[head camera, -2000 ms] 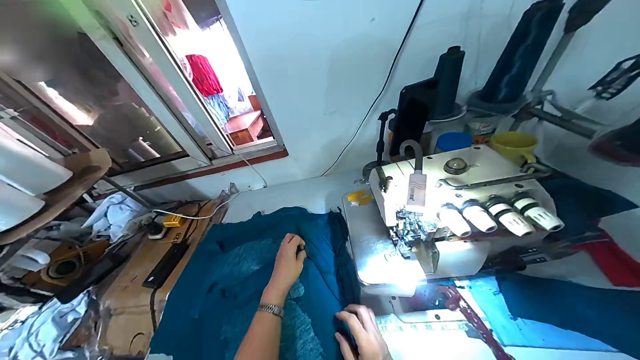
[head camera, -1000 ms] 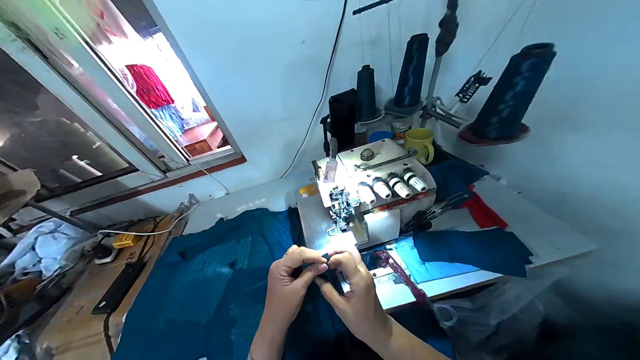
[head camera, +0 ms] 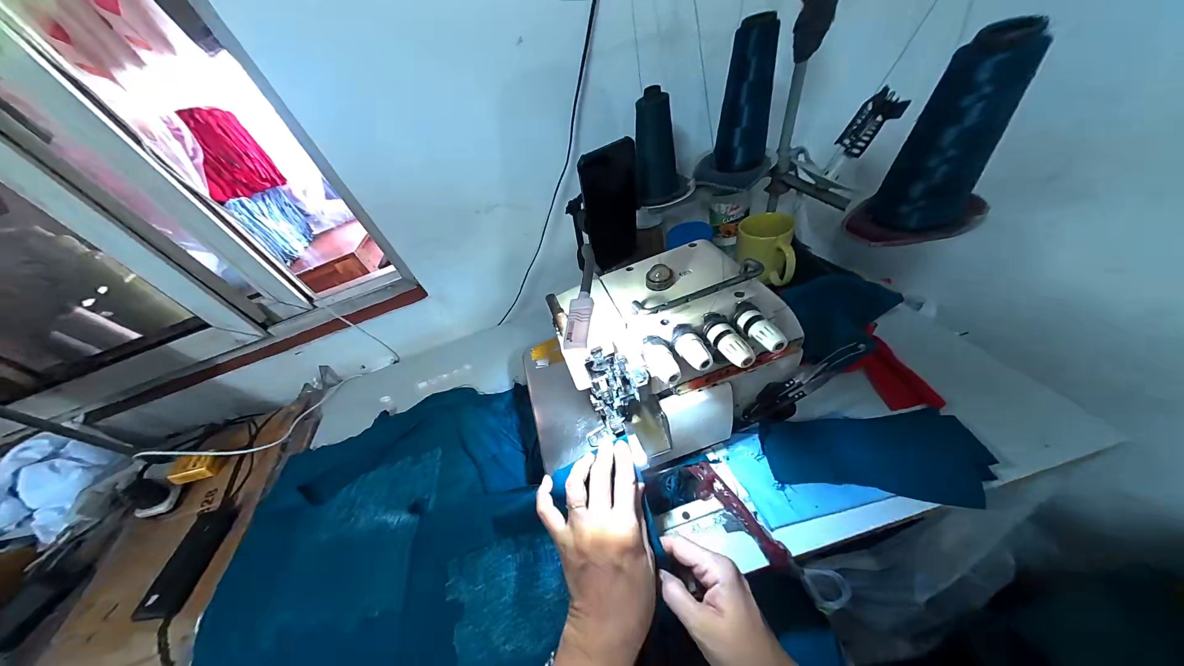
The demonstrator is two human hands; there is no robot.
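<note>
An overlock sewing machine [head camera: 684,324] stands at centre right, its lit presser foot [head camera: 612,407] facing me. My left hand [head camera: 606,546] lies palm down on teal fabric [head camera: 388,527] just in front of the foot, fingers nearly straight and close together, pressing the cloth. My right hand [head camera: 712,601] is lower and to the right, its thumb and fingers pinching the fabric's edge. The fabric spreads over the table to the left of the machine. What lies under my palms is hidden.
Large thread cones [head camera: 962,129] stand behind the machine, near a yellow mug [head camera: 766,248] and a phone [head camera: 609,203]. Teal cut pieces [head camera: 879,453], red cloth [head camera: 902,375] and dark snips [head camera: 805,381] lie at right. A black power strip [head camera: 190,560] lies at left.
Two seconds ago my left hand lay on the fabric further left; a second ago both hands met in front of the machine. Now they are apart, the left flat near the foot, the right lower.
</note>
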